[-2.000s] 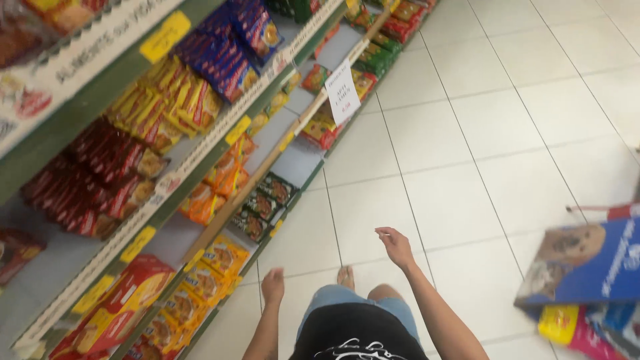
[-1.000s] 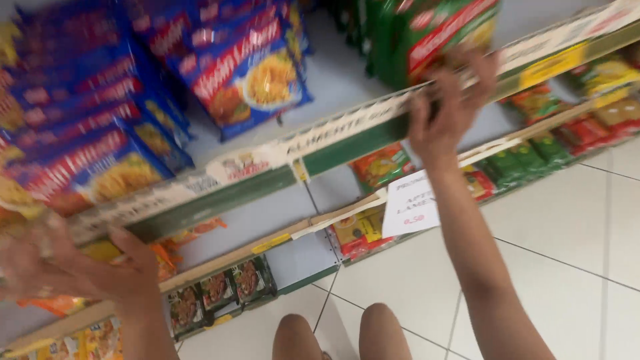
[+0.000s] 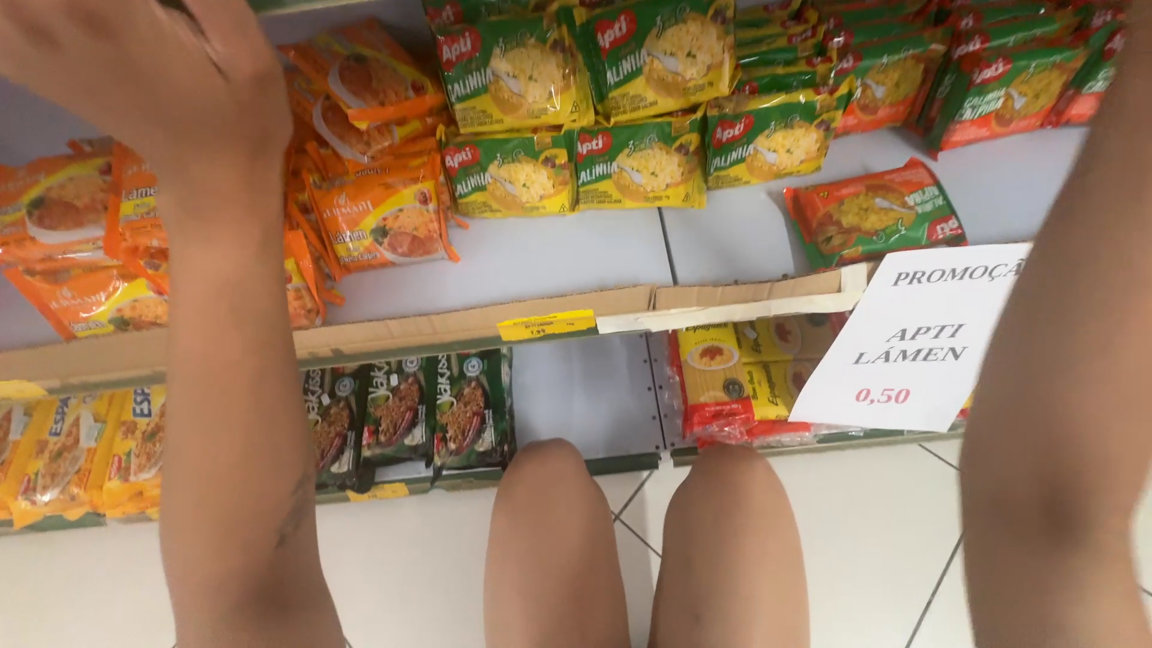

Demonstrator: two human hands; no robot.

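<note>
My left hand (image 3: 171,81) is at the top left, above orange instant noodle packets (image 3: 382,216); its fingers run out of the top edge, so what they touch is hidden. Of my right arm only the forearm shows at the right edge; the hand is out of view. Between the arms, green and yellow instant noodle packets (image 3: 639,166) stand in rows on a shelf. A single orange and green noodle packet (image 3: 877,214) lies near that shelf's cardboard-lined front edge.
A white paper price sign (image 3: 909,342) hangs from the shelf edge (image 3: 468,319) at the right. The lower shelf holds dark green noodle packets (image 3: 468,409), yellow packets (image 3: 67,454) and wrapped pasta packs (image 3: 720,373). My knees are close to it, above the tiled floor (image 3: 405,576).
The view has moved in close to the shelves. My right hand, at a green packet on an upper shelf one second ago, has left the view. My left hand now appears higher in the picture.
</note>
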